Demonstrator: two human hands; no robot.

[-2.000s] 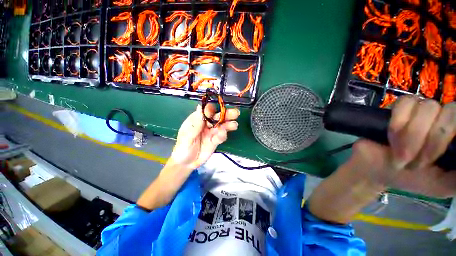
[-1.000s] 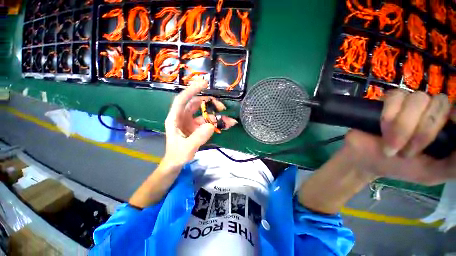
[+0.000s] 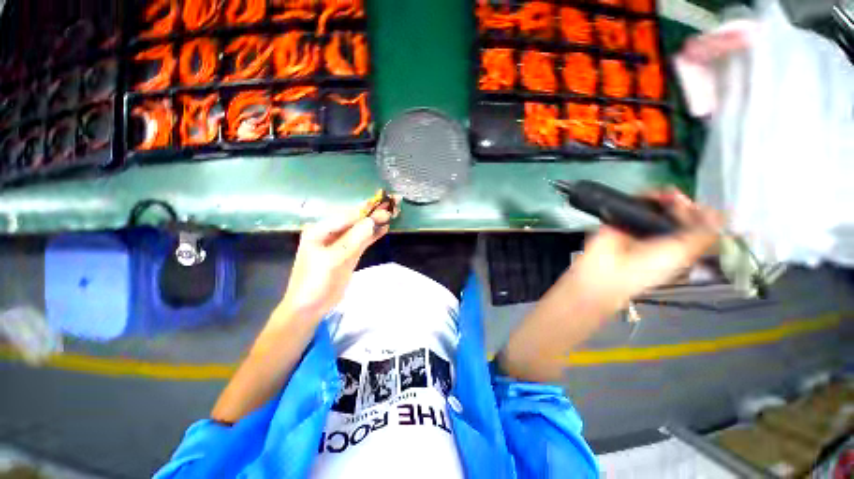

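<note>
My left hand (image 3: 328, 253) pinches a small dark ring part with some orange (image 3: 382, 204) in its fingertips, at the bench's front edge, just left of the round grey perforated disc (image 3: 423, 156). My right hand (image 3: 655, 248) is wrapped around a black electric screwdriver (image 3: 618, 208), held over the right side of the bench edge, slightly blurred. Its thin tip points left and is apart from the ring part. The left wired-part tray (image 3: 245, 148) and the right wired-part tray (image 3: 573, 151) hold orange wires in square pockets.
The dark ring-part tray (image 3: 58, 168) is at the far left. A black loop with a metal clip (image 3: 190, 249) hangs at the bench edge above a blue plastic stool (image 3: 89, 285). White plastic bags (image 3: 787, 131) are piled at the right. The floor has a yellow line (image 3: 131, 363).
The view has shifted right. My right hand has lowered and moved the screwdriver away from the disc. My left hand has turned the ring part and now pinches it near the disc.
</note>
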